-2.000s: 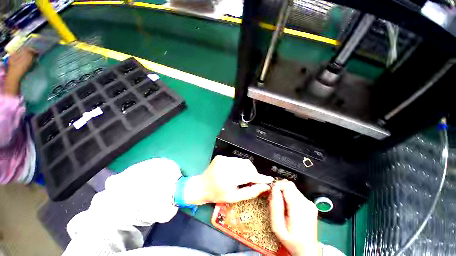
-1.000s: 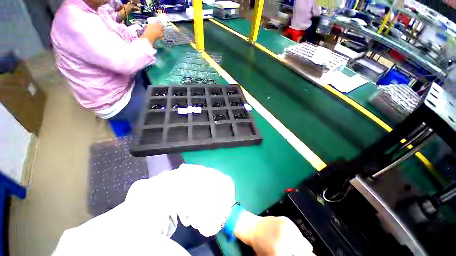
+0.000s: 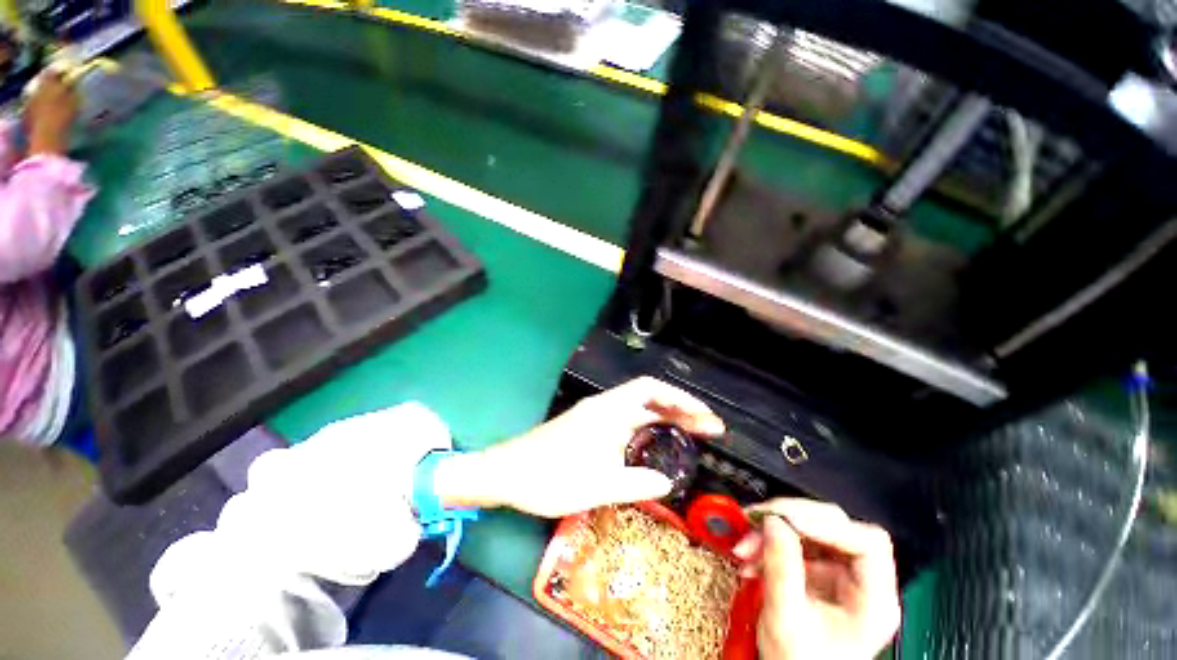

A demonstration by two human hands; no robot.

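Note:
My left hand [image 3: 607, 451], with a blue wrist strap [image 3: 436, 494], holds a round black part [image 3: 661, 456] between thumb and fingers, above the back edge of the parts tray. My right hand [image 3: 826, 574] is just right of it, thumb and fingertips pinched together; whether something tiny is between them I cannot tell. The red parts tray [image 3: 553, 583] holds a heap of small gold-tan metal parts [image 3: 645, 580]. The red emergency stop button [image 3: 718, 520] shows between my hands on the front of the press base.
The pneumatic press [image 3: 826, 316] stands behind my hands, its silver crossplate raised. A black foam compartment tray [image 3: 278, 338] with black parts lies at left. Clear blister trays [image 3: 1033, 516] stand at right beside an air hose [image 3: 1136, 477]. A person's pink sleeve [image 3: 39, 213] is at far left.
The view swung left to the foam tray and back to the press. A round black part now shows in my left hand. My right hand is back in view, apart from the left.

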